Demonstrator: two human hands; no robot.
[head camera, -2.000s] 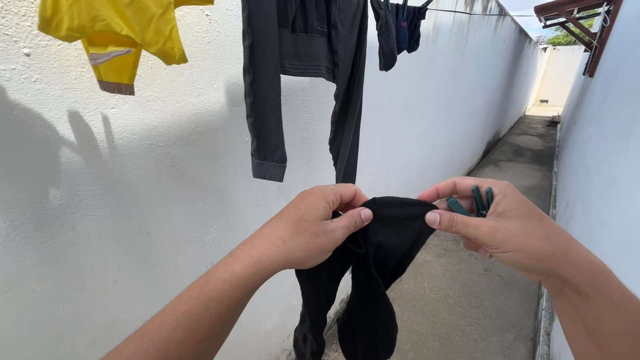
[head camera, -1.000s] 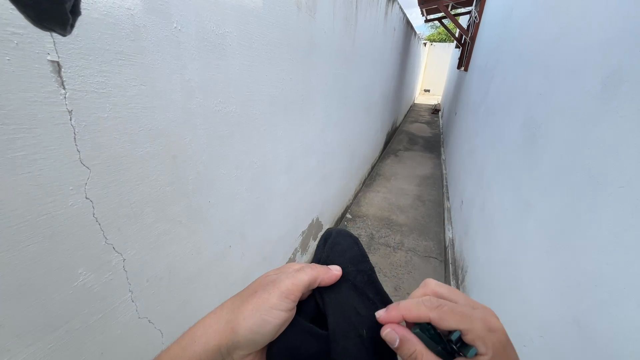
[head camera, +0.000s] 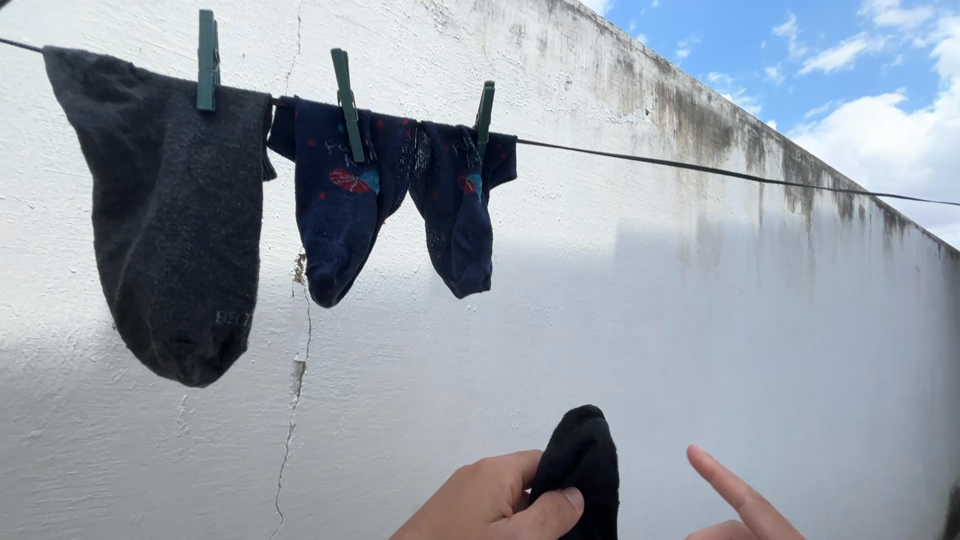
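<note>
My left hand (head camera: 499, 499) grips a black sock (head camera: 589, 465) between thumb and fingers, low in the view. To its right is my right hand (head camera: 746, 506), apart from the sock, index finger extended; the rest of it is cut off by the lower edge, so what it holds is hidden. Above and to the left, a dark grey sock (head camera: 180, 232) hangs from a clothesline (head camera: 675, 165) under a green clothespin (head camera: 207, 60). Beside it hang two navy patterned socks (head camera: 337, 217) (head camera: 457, 217), each under a green clothespin (head camera: 347, 105) (head camera: 485, 116).
Behind the line stands a white wall (head camera: 637, 337) with a vertical crack (head camera: 289, 427) and dark stains along its top. The clothesline runs on to the right past the navy socks, sloping down in view.
The view has swung up and left to the clothesline. My right hand, at the black cloth one second ago, is now apart from it with its index finger extended. My left hand still holds the black cloth.
</note>
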